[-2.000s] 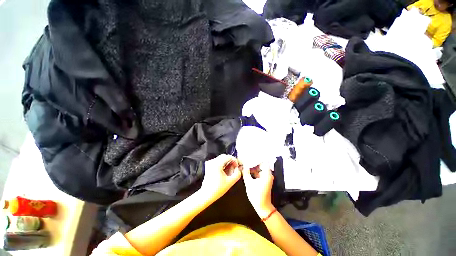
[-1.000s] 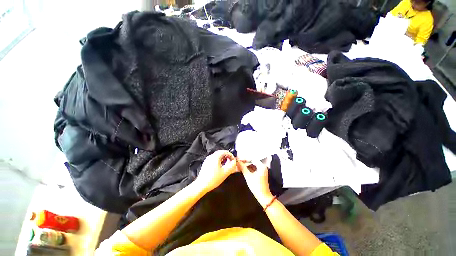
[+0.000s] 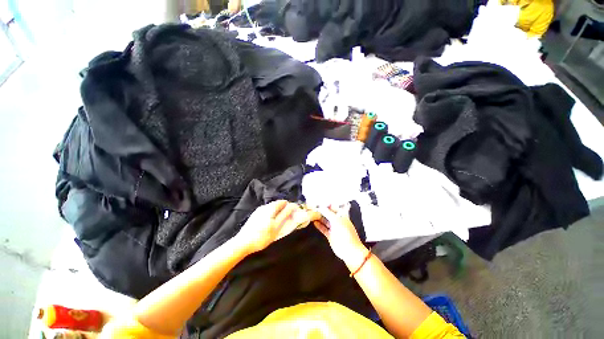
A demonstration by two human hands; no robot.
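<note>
My left hand (image 3: 275,224) and my right hand (image 3: 336,228) meet in front of me with fingertips pinched together; what lies between them is too small to make out. A white shaped piece (image 3: 326,188) lies just beyond the fingertips, against the white cloth. The black garment (image 3: 265,275) lies under my hands and over my lap, and its smooth fabric runs up to the garment pile (image 3: 212,132) at left. No needle or thread can be made out.
Three black thread cones (image 3: 402,157) and an orange-brown cone (image 3: 365,127) lie on the white table. A red thin tool (image 3: 329,120) is beside them. A second black garment (image 3: 510,159) is at right. A red bottle (image 3: 74,318) is lower left, a blue basket (image 3: 445,315) below. A person's yellow sleeve (image 3: 535,16) is top right.
The view has shifted, so the table items sit differently in it. My left fingers have straightened and closed up from a rounded pinch, and the two hands still meet.
</note>
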